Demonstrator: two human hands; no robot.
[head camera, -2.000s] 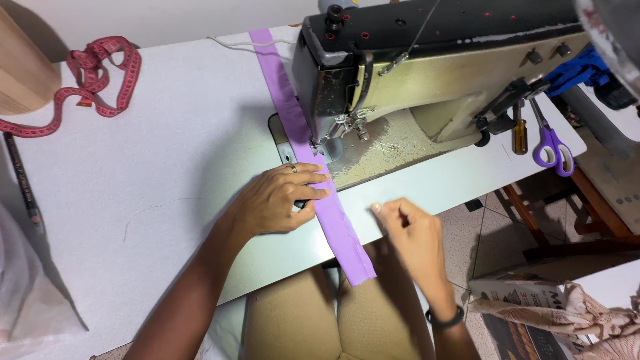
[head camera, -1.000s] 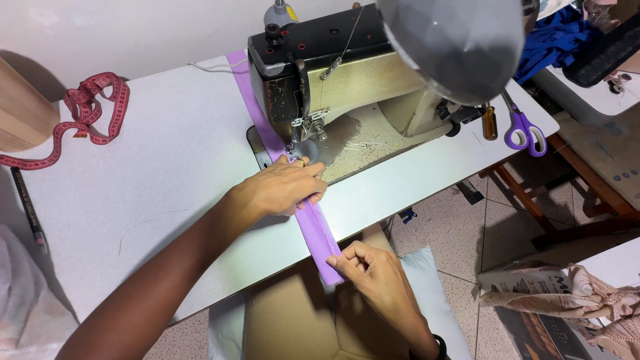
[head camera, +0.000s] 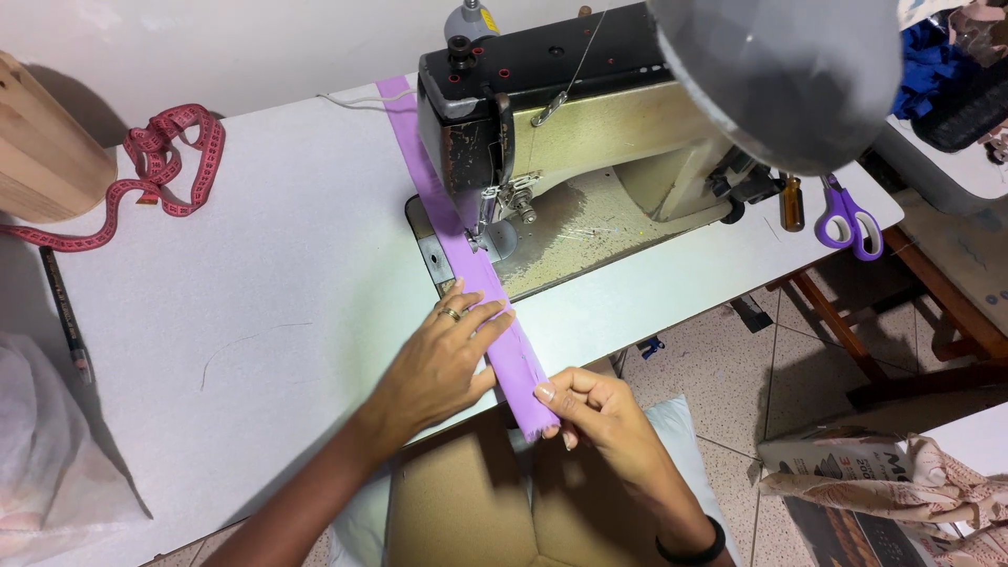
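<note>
A folded strip of purple fabric (head camera: 516, 366) runs under the presser foot (head camera: 475, 241) of a sewing machine (head camera: 583, 126) and on behind its head to the table's back edge. My left hand (head camera: 441, 354), with a ring on one finger, rests its fingertips on the strip just in front of the foot. Thumb and fingers of my right hand (head camera: 598, 413) pinch the strip's frayed near end past the table's front edge. Several pins (head camera: 587, 232) lie on the machine bed.
A red measuring tape (head camera: 209, 157), a pencil (head camera: 67, 315) and a plastic bag (head camera: 47, 441) lie at left. Purple-handled scissors (head camera: 850, 224) and a screwdriver (head camera: 792, 205) are at the right end. A grey lamp shade (head camera: 780, 79) overhangs the machine.
My right hand, free of the strip two seconds ago, has taken hold of its near end. My left hand has moved back from the presser foot toward the table's front edge. The view has shifted.
</note>
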